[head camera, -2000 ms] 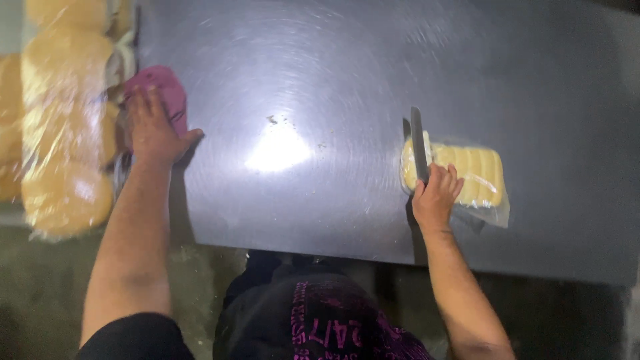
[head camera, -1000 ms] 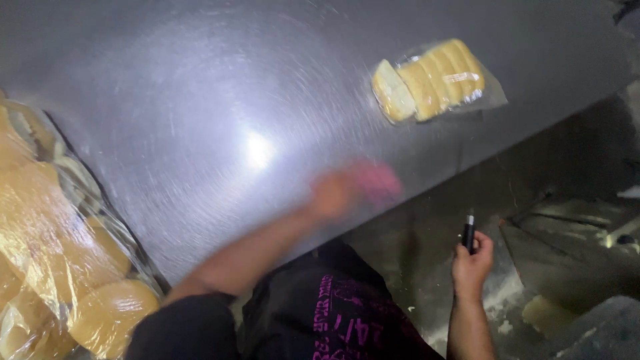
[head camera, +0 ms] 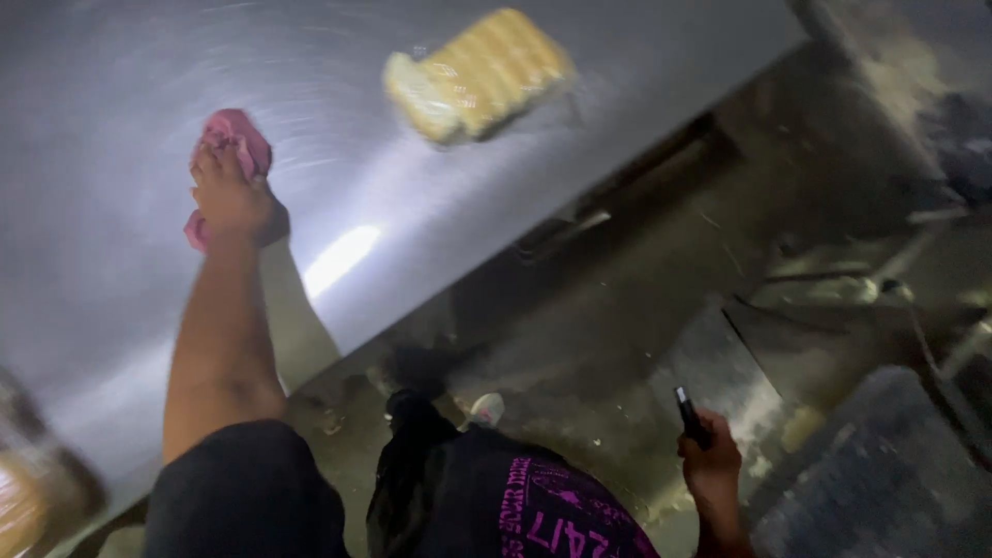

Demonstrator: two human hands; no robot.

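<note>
My left hand presses a pink cloth onto the metal table, fingers spread over it. To its right on the table lies a loaf of sectioned bread in clear plastic, with a pale end piece at its left. Off the table's front edge, low at the right, my right hand is closed around a black handle; a short bright metal part shows at its top, and the rest of the tool cannot be made out.
Wrapped bread sits blurred at the lower left corner. The table's front edge runs diagonally up to the right. Beyond it are a stained floor, a bluish flat surface and metal bars at the right.
Two seconds ago my right hand held the knife beside the wrapped loaf; now it is off the table. My left hand and the pink cloth have moved across the table from beside the wrapped bread. The view has turned.
</note>
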